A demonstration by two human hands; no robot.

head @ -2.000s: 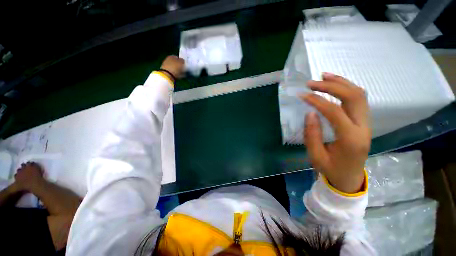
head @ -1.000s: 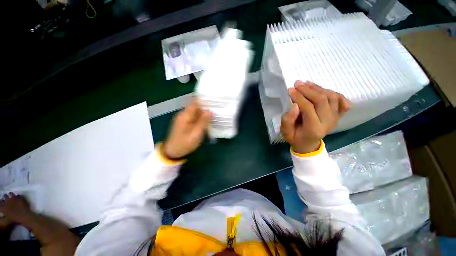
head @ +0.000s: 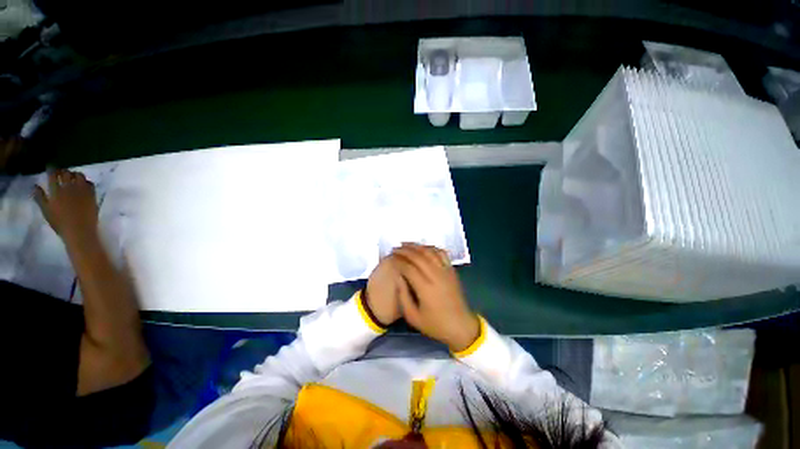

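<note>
A white blister tray (head: 403, 197) lies on the green bench in front of me, its left end against the large white sheet (head: 228, 228). My left hand (head: 384, 289) and my right hand (head: 436, 296) are together at the tray's near edge, the right partly over the left. No object shows in them; the fingers overlap, so how closed they are is hard to tell. A filled tray (head: 481, 79) with a small dark-faced device (head: 440, 63) at its left end is on the green conveyor beyond the rail.
A tall stack of empty trays (head: 710, 184) stands on the bench at right, with another tray (head: 693, 66) behind it. Wrapped tray bundles (head: 671, 373) lie below the bench. At left, a co-worker's hand (head: 70, 206) rests on the white sheet's far end.
The view has swung, and the scene sits differently. A tray now lies on the bench beside the sheet. The white item is no longer in my left hand, and both hands have come together.
</note>
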